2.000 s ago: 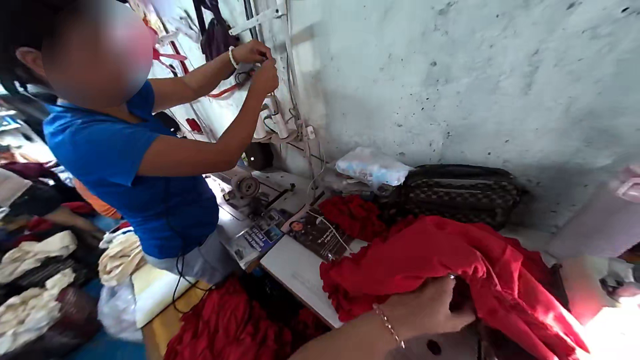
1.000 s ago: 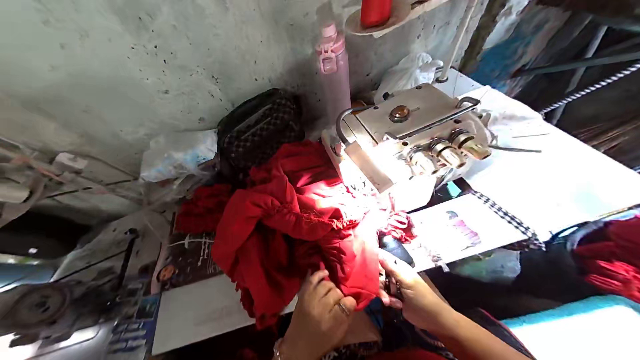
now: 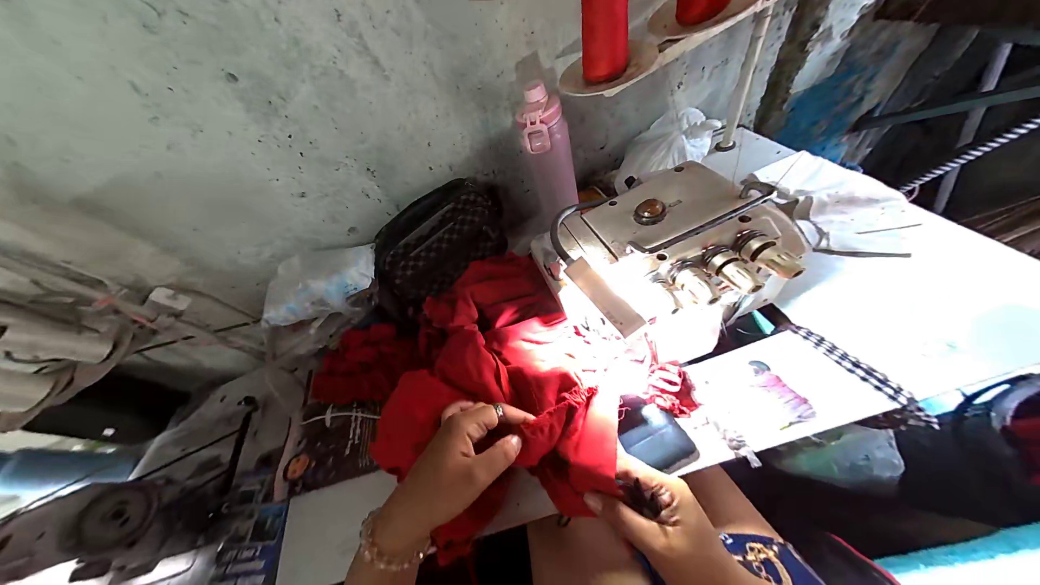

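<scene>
Red fabric (image 3: 487,357) lies bunched on the white table in front of an overlock sewing machine (image 3: 682,236). My left hand (image 3: 463,463), with a ring and a beaded bracelet, pinches a gathered seam of this fabric between thumb and fingers. Lower right, my right hand (image 3: 650,512) grips the fabric's edge; a small dark object, perhaps thread snips, sits in its palm, partly hidden by the fingers. A dark, glossy flat object (image 3: 660,439) rests just above the right hand, beside red scraps (image 3: 673,388).
Against the wall stand a black checkered bag (image 3: 443,240), a pink bottle (image 3: 551,154) and plastic bags (image 3: 321,284). Red thread cones (image 3: 604,45) sit overhead on a stand. Another sewing machine (image 3: 106,520) is at lower left. A checkered strap (image 3: 853,370) crosses the table's front edge.
The view has swung right from the person in blue to the overlock machine. Since one second ago, my left hand has moved up onto the gathered seam.
</scene>
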